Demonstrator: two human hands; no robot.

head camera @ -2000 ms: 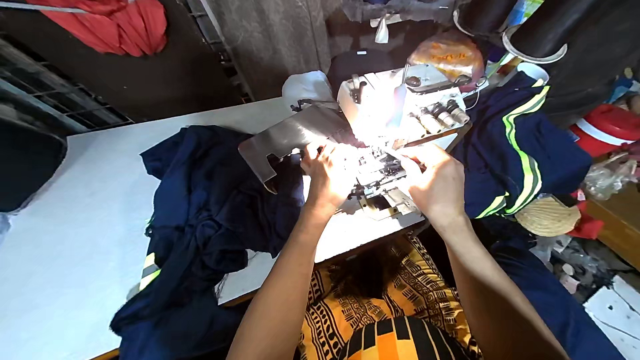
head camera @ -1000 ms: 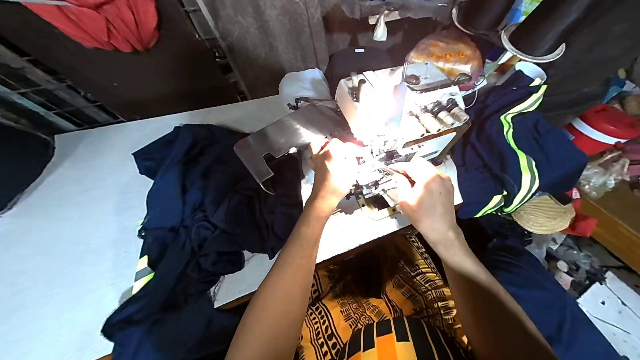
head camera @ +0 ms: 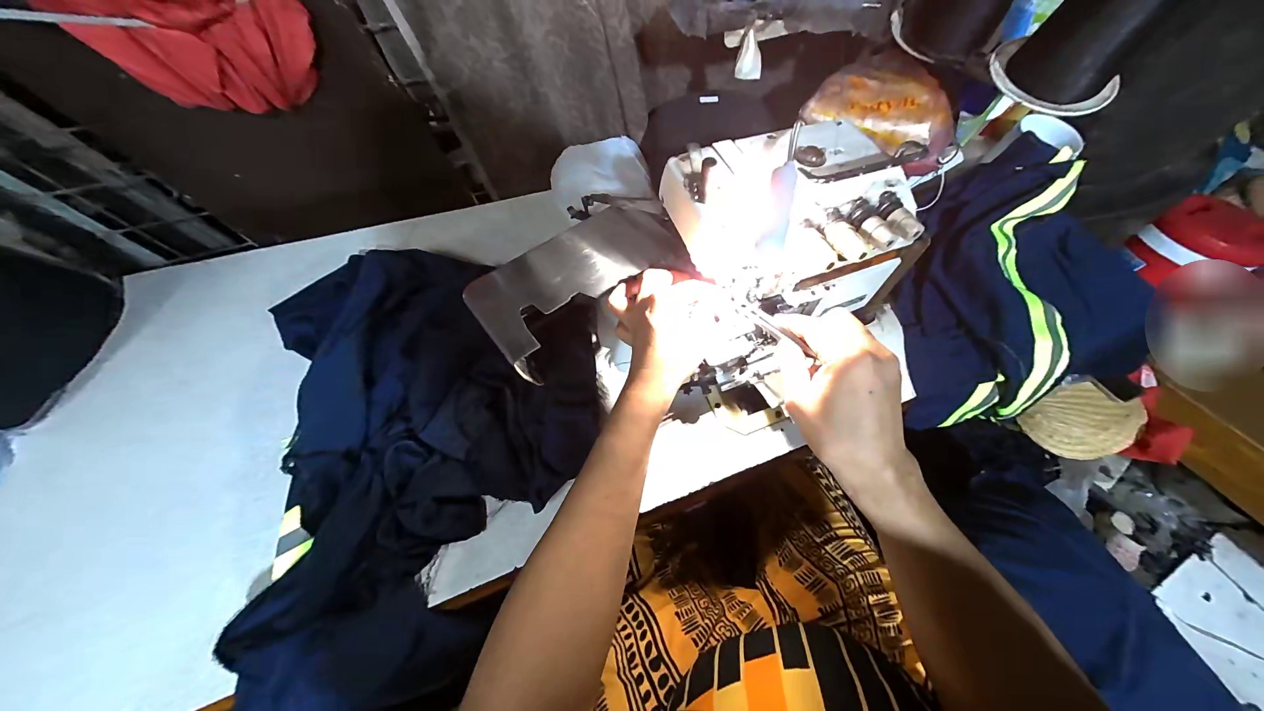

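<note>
An overlock sewing machine stands on the white table, its needle area washed out by a bright lamp. Its metal cover plate is swung out to the left. My left hand is at the left of the needle area, fingers bent; glare hides whether they hold anything. Over the front of the machine, my right hand grips a thin metal tool, probably tweezers, whose tip points toward the needle area. Below my hands the looper parts lie exposed. Thread tension knobs sit to the right of the lamp glare.
Dark navy fabric is heaped on the white table to the left. A navy garment with reflective yellow strips lies right of the machine. Behind it are an orange plastic bag and dark thread cones.
My hands stay at the needle area, with only small shifts of the fingers. The fabric and the cover plate have not plainly moved.
</note>
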